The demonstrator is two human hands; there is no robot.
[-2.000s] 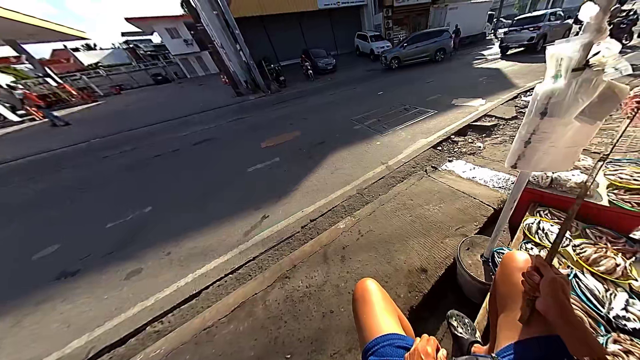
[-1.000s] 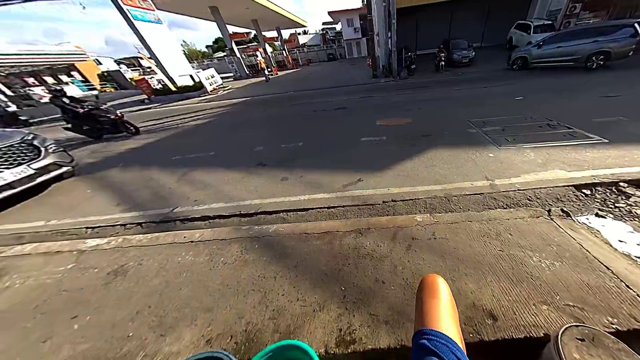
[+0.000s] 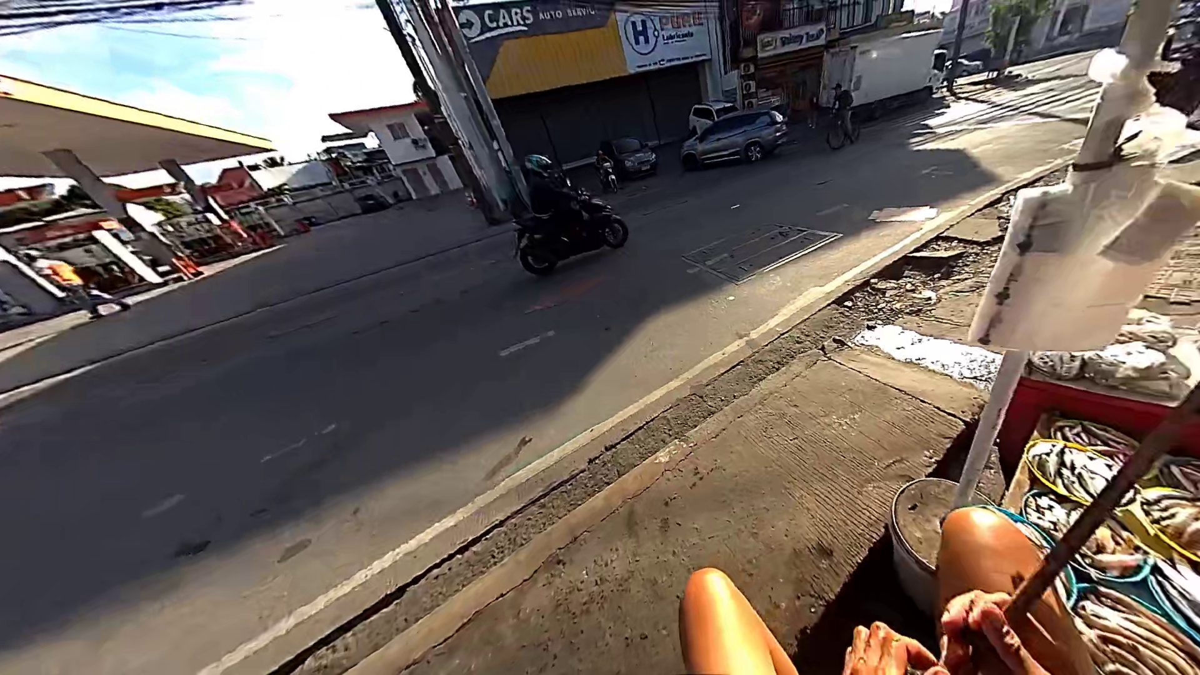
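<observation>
At the lower right, my right hand [image 3: 984, 626] is closed around a thin dark stick [image 3: 1092, 525] that slants up to the right edge, over my knee. Close beside it on the left lies my left hand [image 3: 886, 652], cut by the bottom edge; its fingers are bent and I cannot tell if it holds anything. Round baskets of fish [image 3: 1083, 472] stand in rows just right of the stick. Past my knee, a white pole [image 3: 992, 427] rises from a round bucket [image 3: 923, 511] and carries a plastic-covered sheet [image 3: 1078, 272].
A red-walled stall tray [image 3: 1031, 408] holds the fish baskets. The concrete pavement [image 3: 675, 525] drops at a kerb to the road. A motorcycle rider [image 3: 562, 220] passes on the road, and a person with a bicycle [image 3: 842, 117] is farther off. Plastic bags [image 3: 1134, 361] lie behind the baskets.
The view has swung left and back right. Both hands, out of view a second ago, show again, the right one with the stick as in the oldest frame. A motorcycle now passes in front.
</observation>
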